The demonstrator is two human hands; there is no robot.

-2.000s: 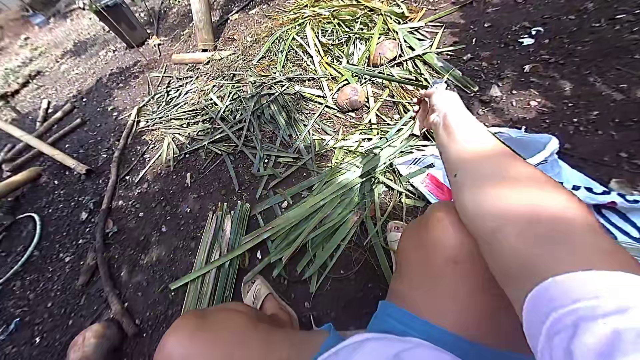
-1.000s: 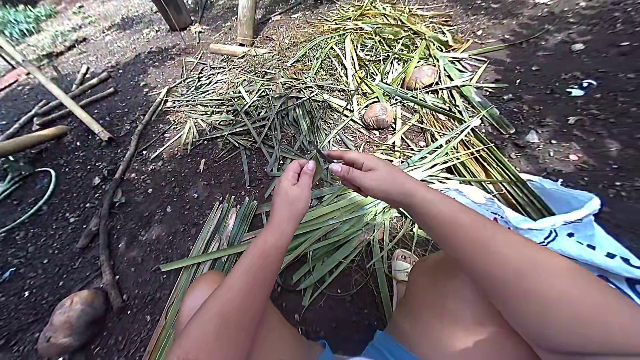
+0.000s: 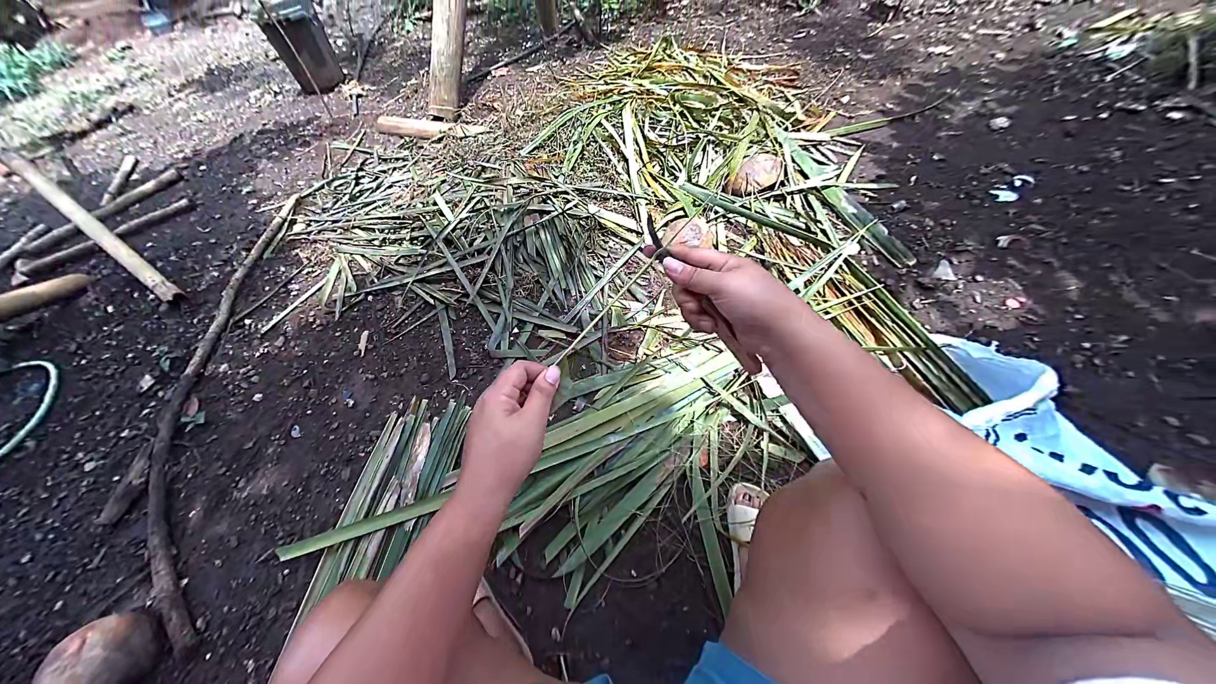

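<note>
My left hand [image 3: 513, 418] pinches one end of a thin, pale green leaf strip [image 3: 604, 313] between thumb and forefinger. The strip runs up and right to my right hand [image 3: 717, 294], whose fingers are closed on a small dark blade-like tool [image 3: 655, 233], at the strip's other end. Only part of the tool shows. Long cut green palm leaves [image 3: 608, 456] lie in a pile below my hands, and a neater bundle of leaf strips [image 3: 389, 494] lies beside my left forearm.
A heap of loose leaf strips [image 3: 475, 228] and yellowing leaves [image 3: 693, 85] spreads ahead, with coconuts [image 3: 757, 174] among them. At right is a white printed sack [image 3: 1083, 456]. On the left lie a long stick [image 3: 199, 361], poles [image 3: 95, 228], a hose [image 3: 43, 408] and a brown coconut [image 3: 104, 651].
My hands were close together one second ago; my right hand has moved up and away from my left, with the strip stretched between them. Two seconds ago my right arm reached toward the leaves.
</note>
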